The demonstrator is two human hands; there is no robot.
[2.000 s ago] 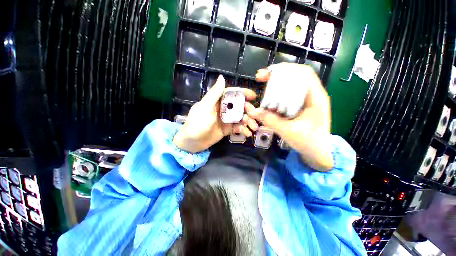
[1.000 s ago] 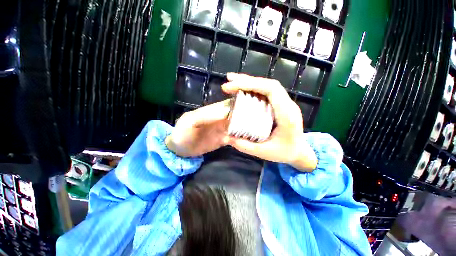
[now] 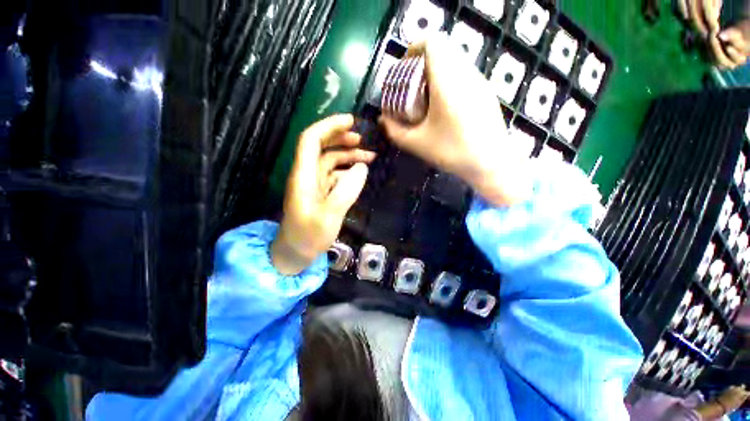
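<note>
My right hand point(image 3: 456, 115) is closed around a stack of pale housings point(image 3: 404, 85), striped edges showing, over the upper left part of the black compartment tray point(image 3: 607, 59). My left hand point(image 3: 319, 193) is beside the tray's left edge, fingers partly curled and apart, with nothing seen in it. Single housings with dark round centres sit in the tray's upper pockets, such as one housing point(image 3: 540, 100). A row of several housings, one of them a housing point(image 3: 409, 275), lies in the tray's near edge. My right hand and sleeve hide part of the tray.
Piles of ribbed black trays stand at left point(image 3: 259, 107) and right point(image 3: 670, 164). A large black tray point(image 3: 90, 193) fills the far left. Filled trays point(image 3: 707, 279) are at right. Another person's hands point(image 3: 714, 31) show at top right, and a person's arm point(image 3: 714, 406) at bottom right.
The view has turned. My hands have parted; my right hand has carried the stack up and forward over the tray. More upper pockets and the near row of housings now show.
</note>
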